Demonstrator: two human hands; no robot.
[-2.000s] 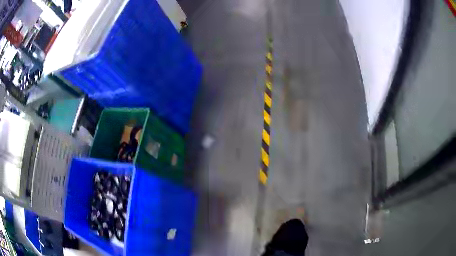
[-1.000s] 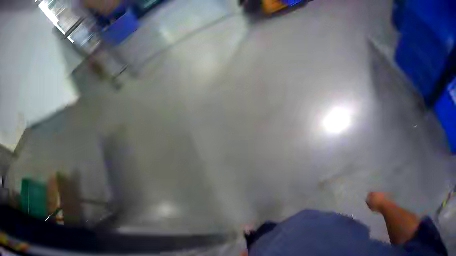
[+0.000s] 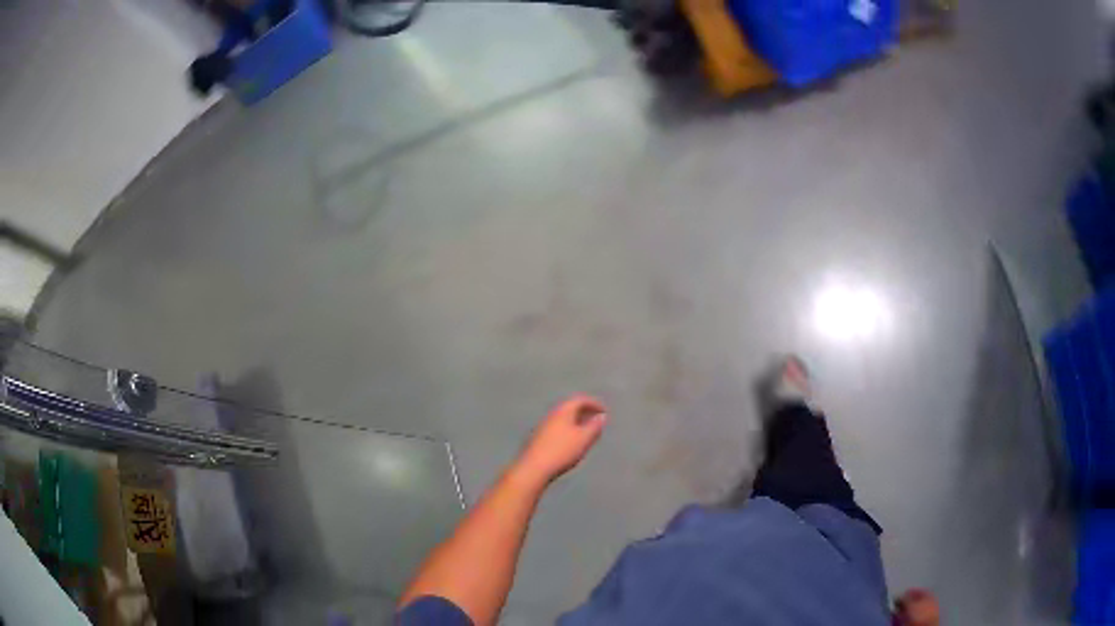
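Note:
My left hand reaches out over the grey floor at lower centre. Its fingers are curled in and nothing shows in it. My right hand is small and blurred at the bottom edge, right of my body, so its fingers cannot be made out. Neither hand touches any object that I can see. A glass door with a metal rail and round fitting stands at lower left, beyond my left forearm. A blue tote sits above something yellow at the top, cut off by the frame.
Behind the glass at lower left are a green tote and a brown carton with a printed yellow label. Blue totes line the right edge. Another blue tote is at upper left, beside a pale wall. My foot shows on the floor.
The view has turned from the tape-marked aisle and tote stack to this floor by the glass door. My left hand has swung forward; my right hand has dropped back to the bottom edge.

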